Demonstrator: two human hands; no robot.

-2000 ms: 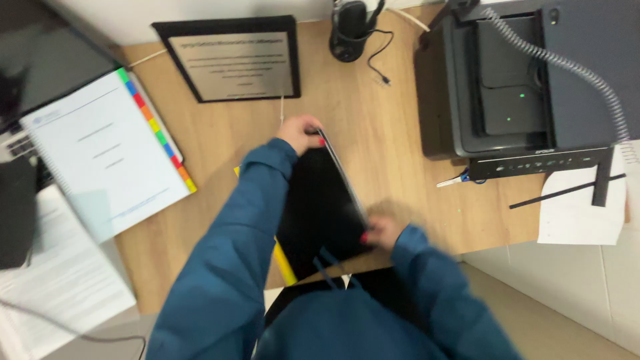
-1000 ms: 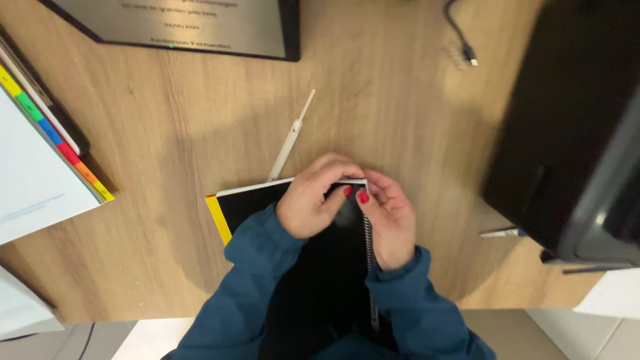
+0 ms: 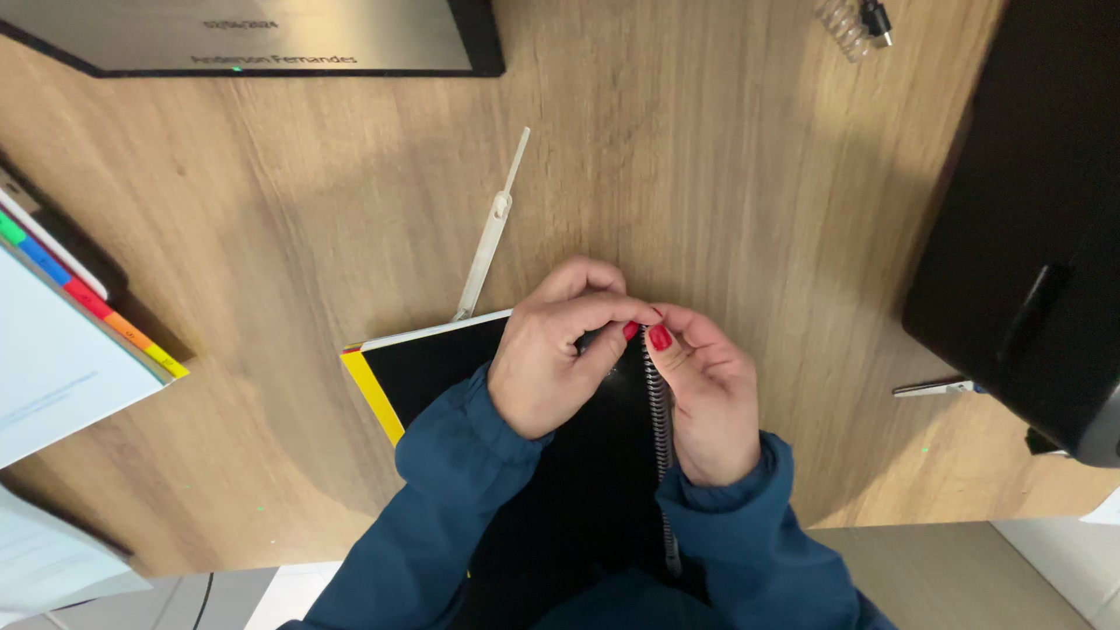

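Observation:
A document with a black back cover [image 3: 577,490] and a yellow edge lies at the desk's near edge, partly under my sleeves. A plastic spiral binding coil [image 3: 656,411] runs down its right side. My left hand [image 3: 560,350] and my right hand [image 3: 709,385] meet at the coil's top end, thumbs and forefingers pinched around it. The very tip between the fingers is hidden. A thin white plastic strip-like tool [image 3: 486,249] lies just beyond the document's top edge.
A framed plaque [image 3: 350,35] stands at the top left. Tabbed spiral documents [image 3: 70,350] lie at the left. At the right is a black printer [image 3: 1032,245], with scissors [image 3: 936,388] partly beneath it. A cable plug [image 3: 875,22] and a clear coil piece [image 3: 842,26] lie at the top right.
Two seconds ago my hands were apart along the document's coil side; now both are together at the coil's top end. The view has moved much closer to the desk.

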